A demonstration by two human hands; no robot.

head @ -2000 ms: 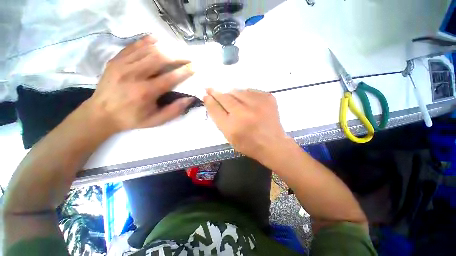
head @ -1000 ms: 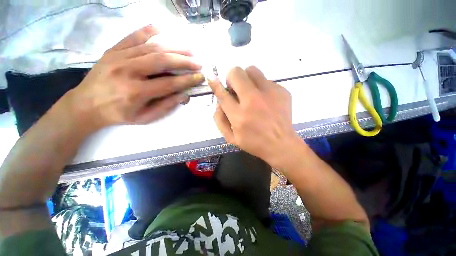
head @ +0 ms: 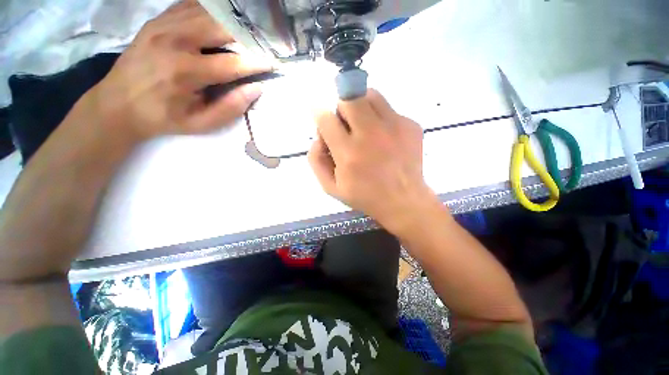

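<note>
My left hand (head: 180,77) pinches a dark strip of the black fabric (head: 62,95) just left of the needle area. White padded lining (head: 88,29) lies behind that hand at the upper left. My right hand (head: 370,150) is half curled on the table, just below the grey-tipped knob (head: 351,82) of the sewing machine; its fingertips are partly hidden and glare covers the spot, so I cannot tell if it holds anything. The machine's presser foot area (head: 304,55) is blurred and bright, close to my left fingertips.
Scissors with yellow and green handles (head: 534,150) lie right of my right hand. A slim white-handled tool (head: 627,150) lies at the table's right end. The ruler-marked front edge (head: 293,239) runs below my hands. Camouflage-look fabric (head: 121,326) is low at the left.
My left hand has moved up and away from my right hand, with the dark strip in its fingers. My right hand now sits below the knob. A brown-grey curved patch on the table is uncovered.
</note>
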